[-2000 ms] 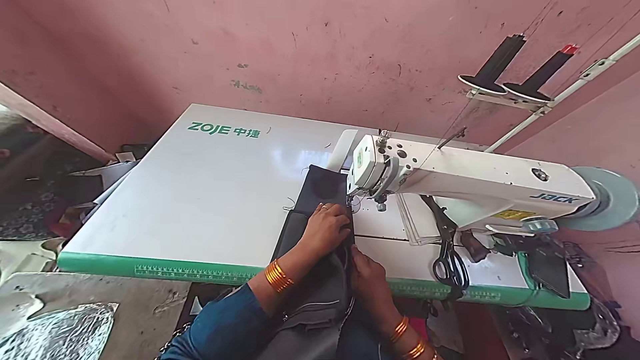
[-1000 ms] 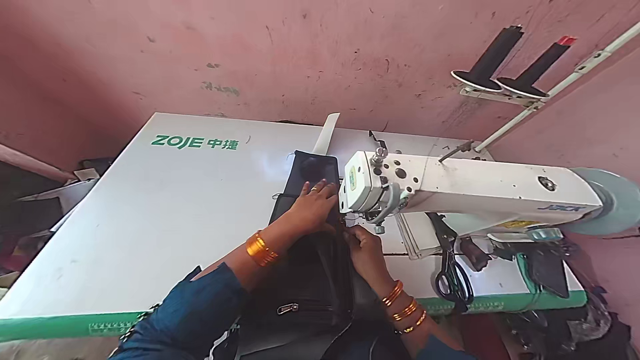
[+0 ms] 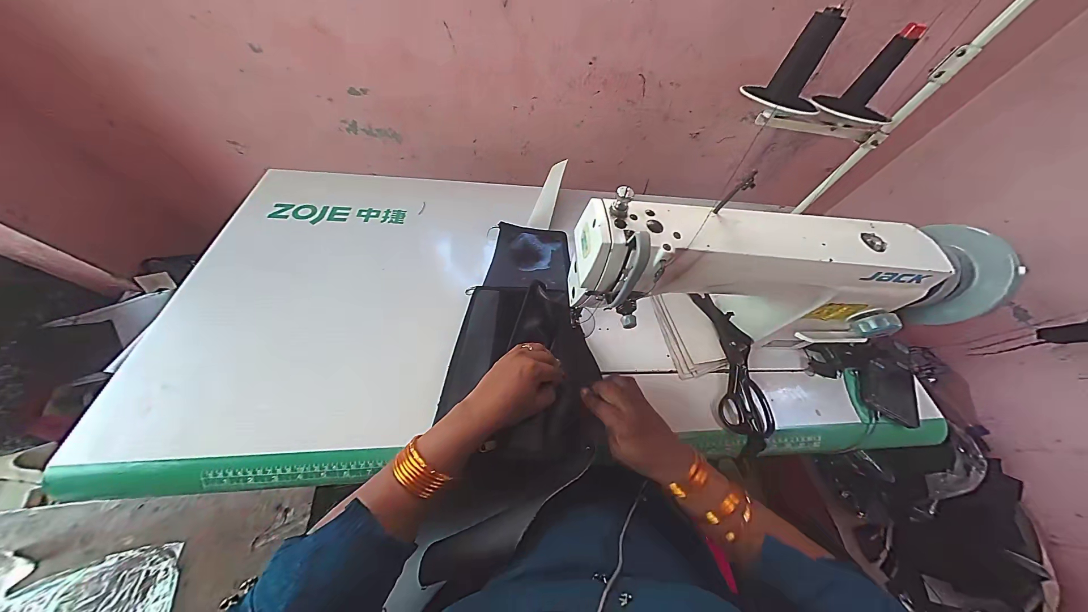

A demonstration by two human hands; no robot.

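Observation:
Black fabric (image 3: 484, 357) lies on the white table of the Jack sewing machine (image 3: 765, 255), its right edge by the needle area (image 3: 578, 314). Its lower part hangs over the table's front edge onto my lap. My left hand (image 3: 523, 382), with a ring and gold-coloured bangles, grips a fold of the fabric. To its right, my right hand (image 3: 629, 421) pinches the cloth's right edge between thumb and fingers, below the machine head. The presser foot is mostly hidden behind the head.
Black-handled scissors (image 3: 744, 399) and pale sheets (image 3: 693, 331) lie right of the fabric. A dark flat object (image 3: 888, 387) sits near the right end. Two black thread cones (image 3: 803, 64) stand on a rack above. A pale strip (image 3: 548, 195) lies behind the cloth.
Both hands have moved from beside the needle toward the table's front edge. More of the fabric's far part is uncovered, with a raised fold in it.

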